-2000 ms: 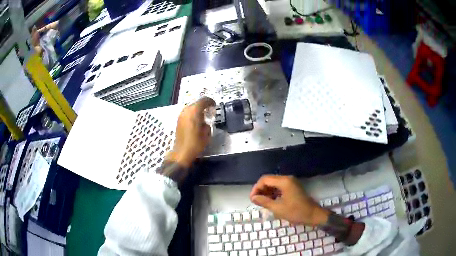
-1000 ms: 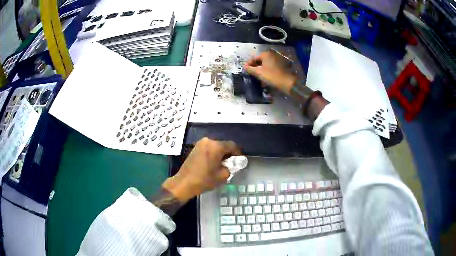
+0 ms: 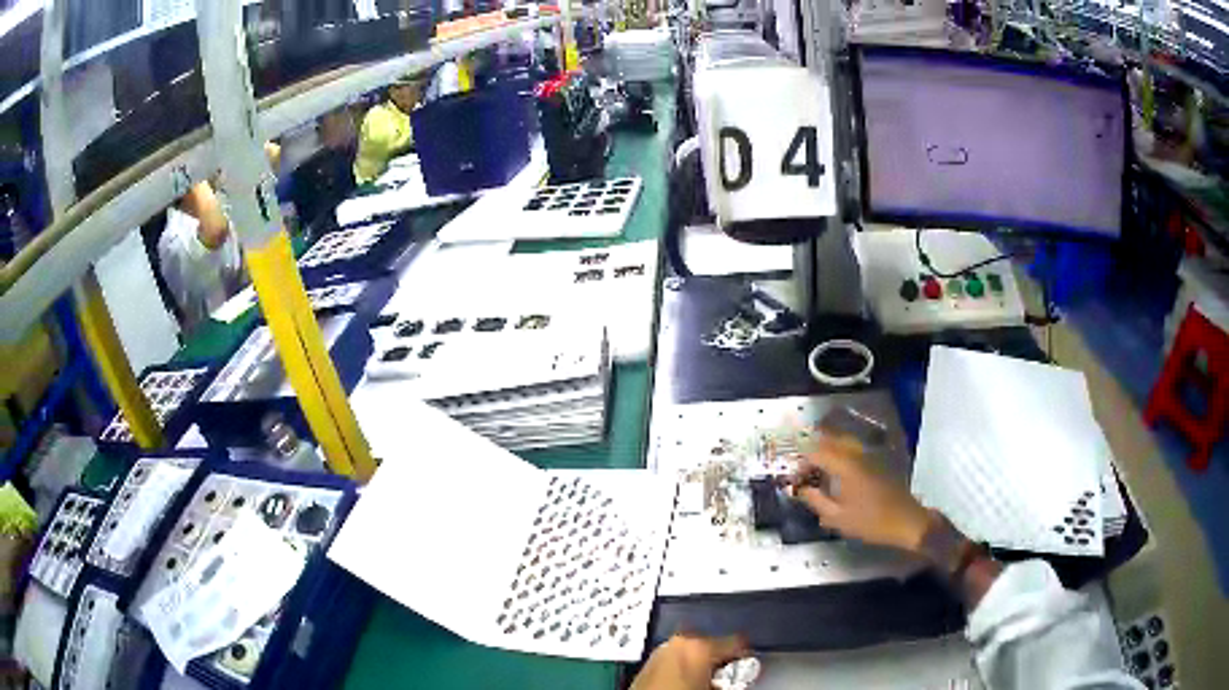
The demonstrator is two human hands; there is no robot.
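Note:
My right hand (image 3: 863, 488) is over the small black fixture (image 3: 789, 512) on the silver base plate (image 3: 701, 559), fingertips at its top; whether a part is between them cannot be told. My left hand (image 3: 678, 663), cut off by the bottom edge, is closed around a crumpled white cloth (image 3: 737, 673). The left foam tray (image 3: 458, 539) lies on the green mat, its right half filled with slanted rows of small dark parts (image 3: 577, 566). The right foam tray (image 3: 1004, 445) has a few dark parts at its lower right corner.
Stacked foam trays (image 3: 539, 404) stand behind the left tray. A white ring (image 3: 841, 361), control box (image 3: 943, 317), monitor (image 3: 997, 142) and "04" sign (image 3: 768, 142) are behind the plate. Yellow posts (image 3: 307, 357) and blue trays (image 3: 303, 647) are left. People sit at the far left.
The view has tilted up, showing the monitor and sign. My left hand has left the fixture and is low in front; my right hand has gone from above the keyboard to the fixture.

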